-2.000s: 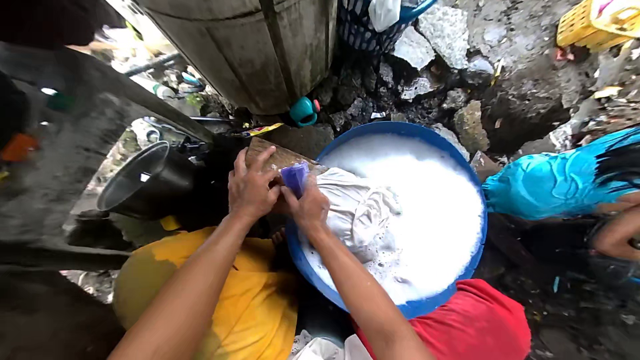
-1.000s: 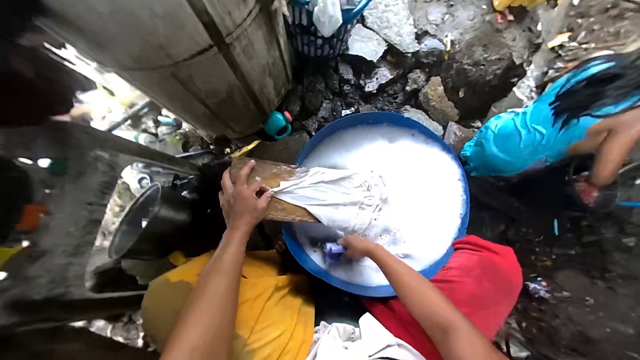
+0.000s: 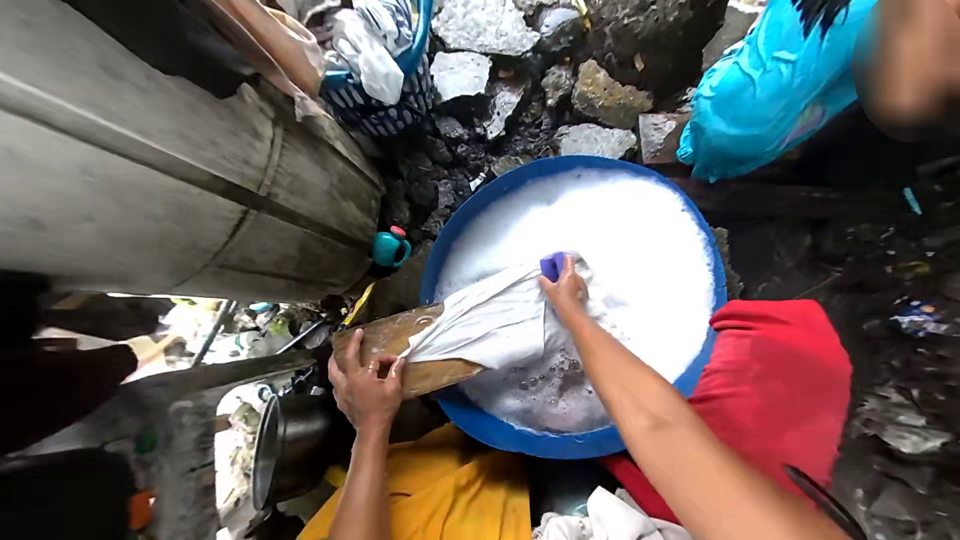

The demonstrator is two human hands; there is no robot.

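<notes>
A blue tub full of white suds stands in front of me. A wooden board leans over its left rim, and a wet white cloth stretches from the board into the suds. My left hand grips the board's left part, with thumb and fingertips at the cloth's end. In my right hand is a purple brush or block, its kind unclear, held at the cloth's far end over the suds.
A big grey barrel stands at left, near a small teal jug. A basket of clothes and broken stones lie beyond the tub. A person in turquoise clothing is at upper right. A metal pot sits lower left.
My right hand has moved with the purple thing from the tub's near side to the cloth's far end. Two seconds ago both hands were together at the board. The view has shifted.
</notes>
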